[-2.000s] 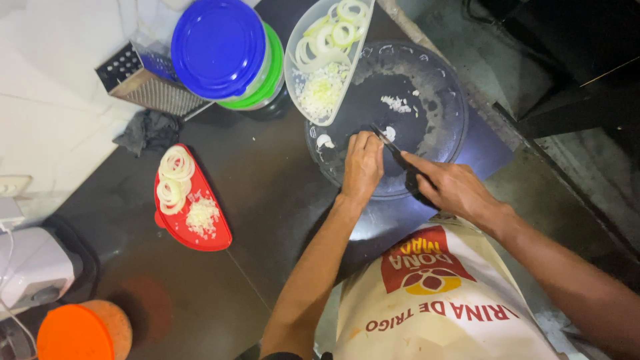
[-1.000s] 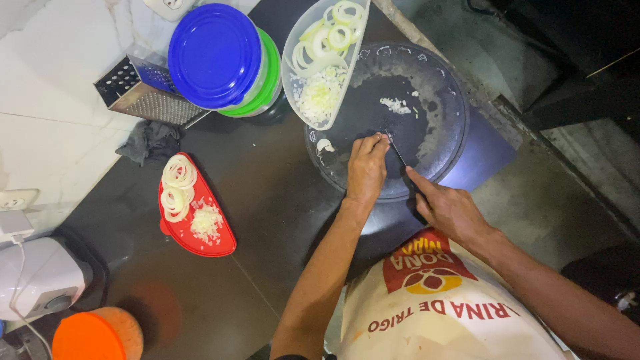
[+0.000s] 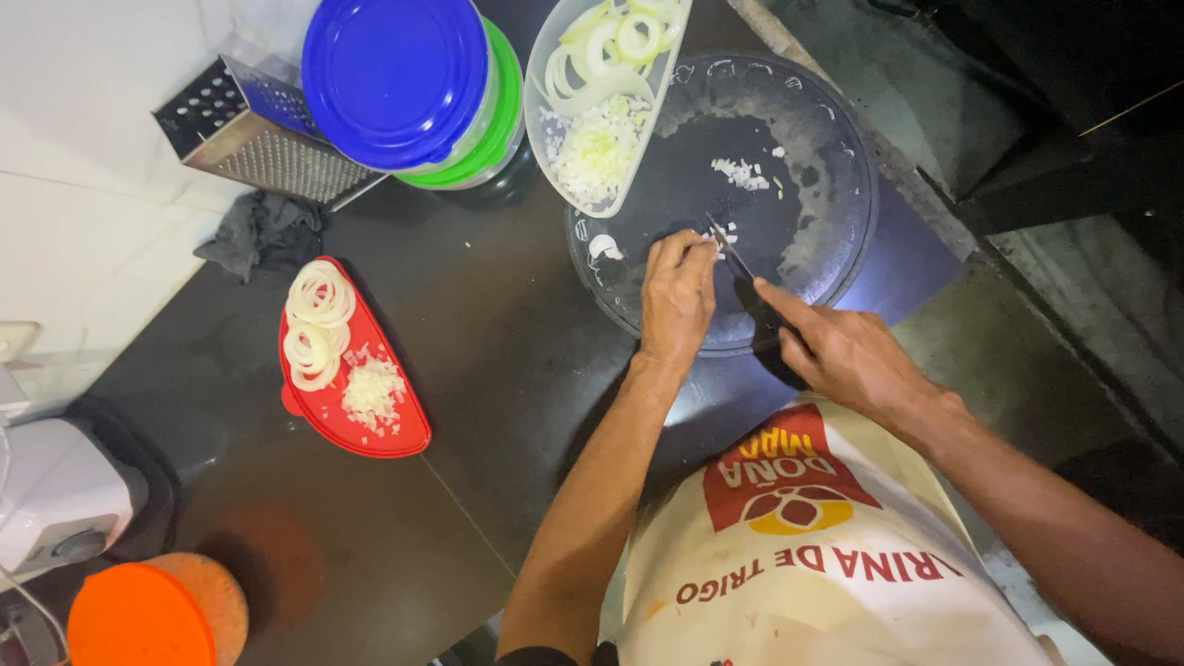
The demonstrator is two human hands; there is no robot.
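On a round dark board (image 3: 684,185), my left hand (image 3: 680,291) pinches a small piece of onion (image 3: 710,237) with bunched fingertips. My right hand (image 3: 851,361) grips a knife (image 3: 735,254), its blade beside those fingertips and among small white bits. Diced onion (image 3: 743,175) lies farther back on the board, and a white scrap (image 3: 605,247) rests near its left edge. A clear half-round container (image 3: 536,116) with onion rings and chopped onion overlaps the board's back left. A red half-round lid (image 3: 421,435) to the left bears more rings and chopped onion.
A metal box grater (image 3: 268,153), a dark cloth (image 3: 264,231) and a tub with a blue lid (image 3: 396,81) stand by the tiled wall. At the lower left are a white appliance (image 3: 65,490) and an orange-lidded container (image 3: 139,615). The counter's edge runs close to the board's right side.
The knife blade has shifted slightly beside my left fingertips, and more small white bits show around it than one second ago. Both hands stay over the same part of the board.
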